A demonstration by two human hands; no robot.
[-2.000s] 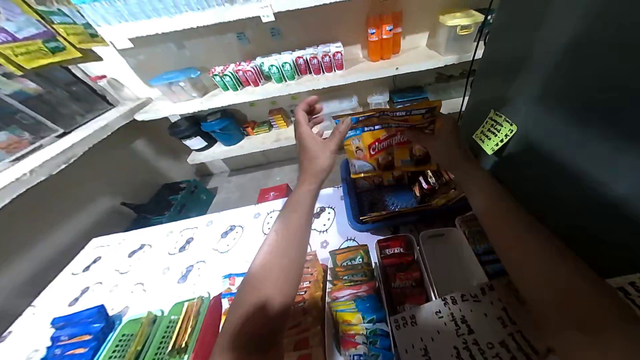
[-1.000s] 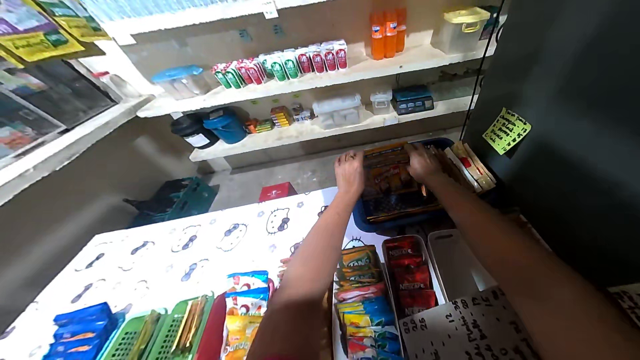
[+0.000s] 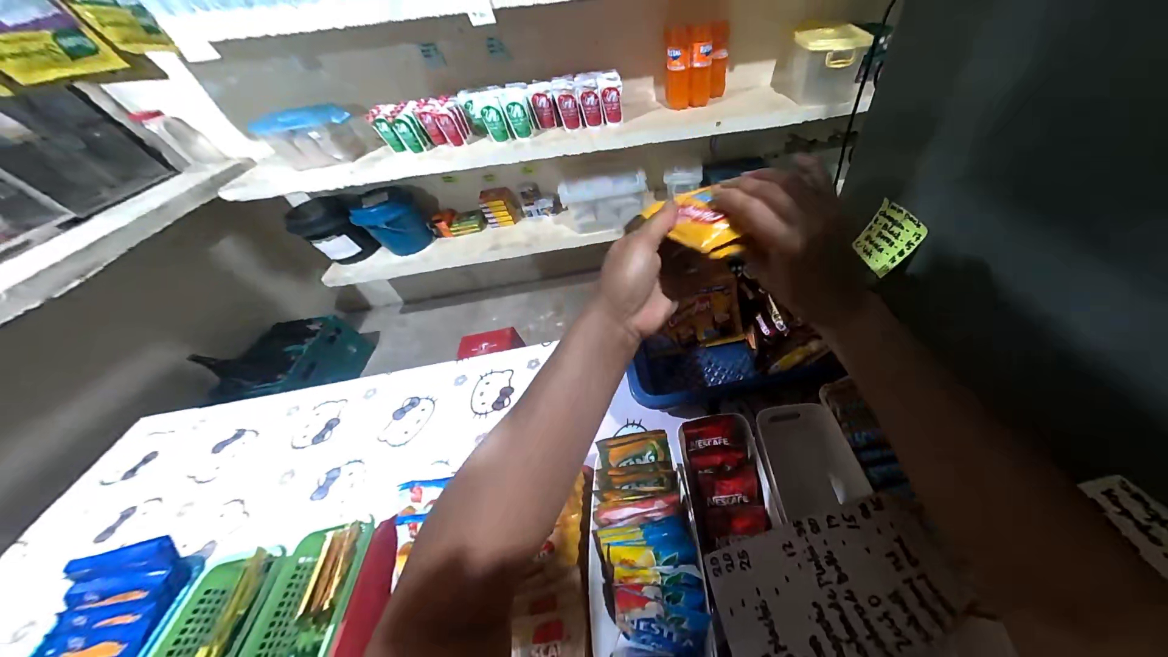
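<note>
Between both hands, above a blue plastic basket (image 3: 671, 388), is a yellow snack packet (image 3: 701, 226). My left hand (image 3: 639, 274) pinches its left edge with the thumb. My right hand (image 3: 785, 233) grips its right side, with the fingers partly blurred and folded over the top. Inside the basket below lie more packets, among them a brown and yellow one (image 3: 703, 315) and several small dark wrapped ones (image 3: 776, 319). My right hand and forearm hide part of the basket's right side.
Nearer me stand bins of red coffee sachets (image 3: 730, 474) and drink sachets (image 3: 639, 538), a white bin (image 3: 812, 456) and a handwritten sheet (image 3: 839, 584). Green baskets (image 3: 301, 584) sit at the left. Behind are shelves (image 3: 547, 146) with cartons and orange bottles (image 3: 698, 64). A dark panel is at the right.
One second ago both hands were down at the basket; now they are raised above it with the yellow packet between them. Packets in the basket that the hands covered now show.
</note>
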